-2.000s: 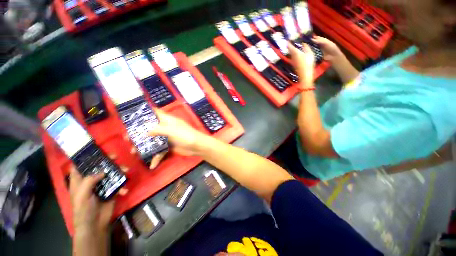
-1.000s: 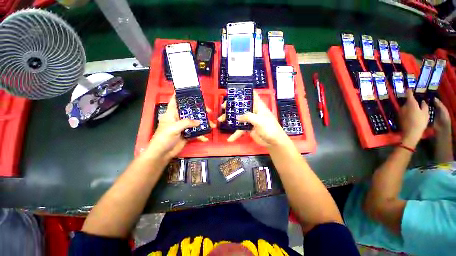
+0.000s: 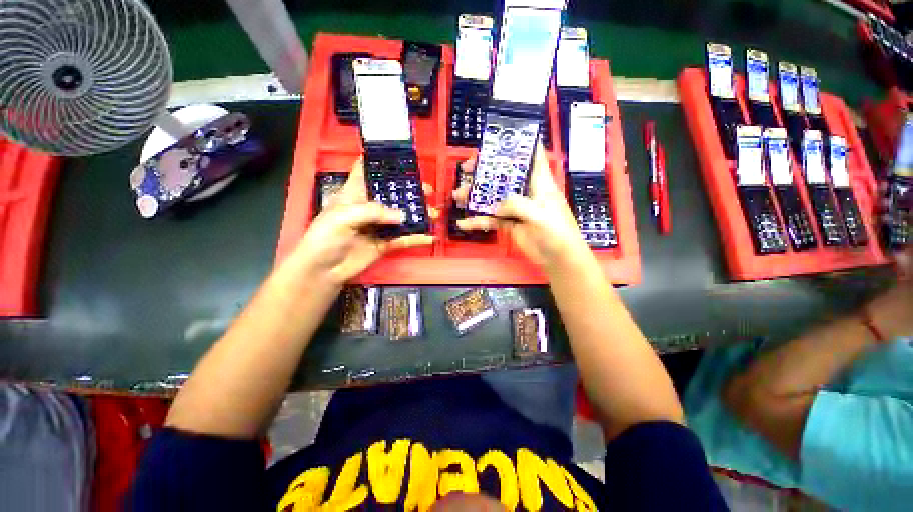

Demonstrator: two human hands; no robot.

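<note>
My left hand (image 3: 345, 228) holds an open flip phone (image 3: 391, 150) with a bright white screen, the thumb on the lower keys. My right hand (image 3: 534, 215) holds another open flip phone (image 3: 510, 120), tilted to the right and larger in view, the thumb at the bottom of its keypad. Both phones are above the red phone tray (image 3: 455, 268). Other open flip phones with lit screens lie in the tray, one at its right side (image 3: 591, 175). Closed dark phones (image 3: 421, 78) lie at its upper left. Phones partly hidden by my hands are in the lower pockets.
Several batteries (image 3: 403, 314) lie at the bench's front edge. A red pen (image 3: 657, 180) lies right of the tray. A fan (image 3: 75, 75) and a patterned bundle (image 3: 190, 165) are at left. A neighbour in turquoise (image 3: 861, 430) sits at right by another red phone tray (image 3: 746, 262).
Since one second ago, the right-hand phone has tilted to the right and appears closer. The neighbour's hands have moved right, away from their tray. Earlier, the view swung round from an angle.
</note>
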